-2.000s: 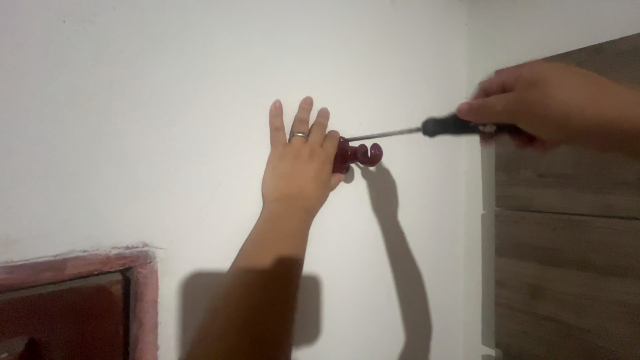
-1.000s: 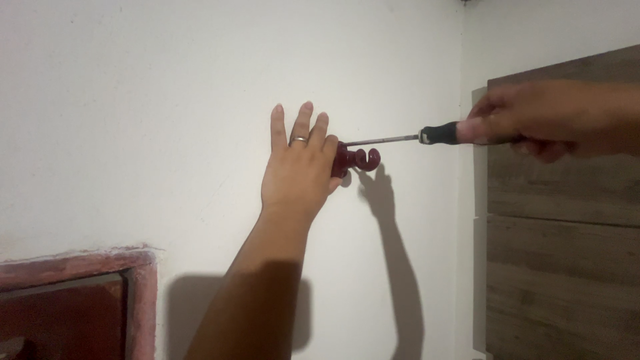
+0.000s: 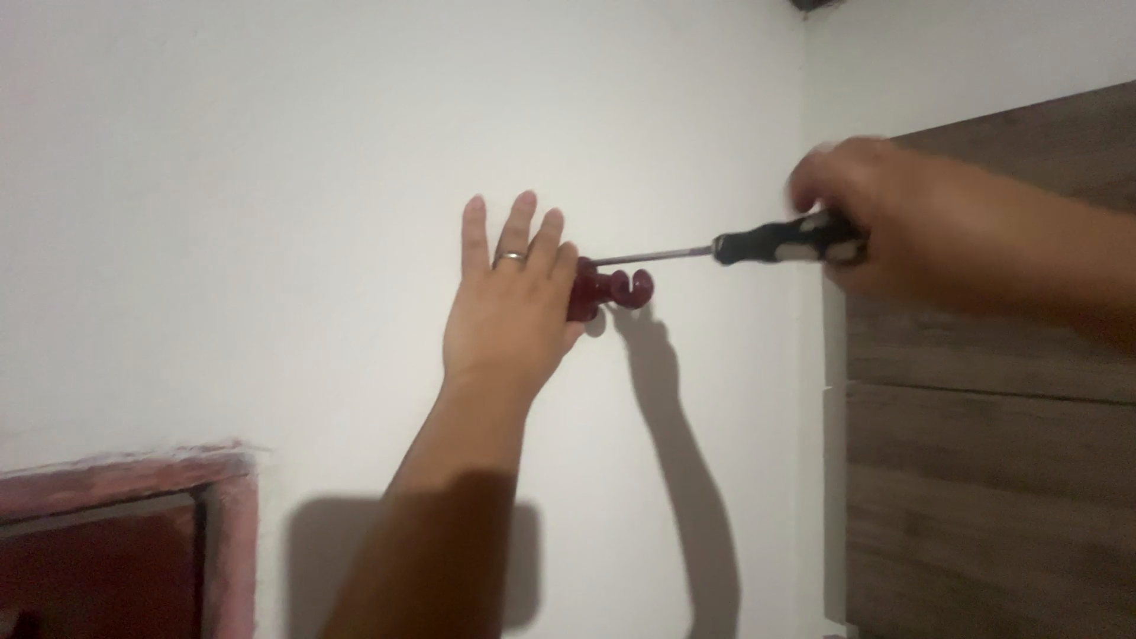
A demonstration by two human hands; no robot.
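Observation:
A dark red curtain rod bracket with an open hook end lies against the white wall. My left hand, a ring on one finger, is flat on the wall and holds the bracket's base at its thumb side. My right hand is blurred, at the handle of a screwdriver. Its fingers look loosened around the black and pale grip. The metal shaft runs left to the upper edge of the bracket's base; the tip and any screw there are too small to make out.
The white wall meets a corner on the right, beside grey-brown wood-look panels. At lower left is a reddish frame around a dark red panel. Shadows of the arms fall on the wall.
My right hand has shifted around the screwdriver's handle, from a closed grip to a looser one that shows more of the handle. My left hand and the bracket have stayed in place.

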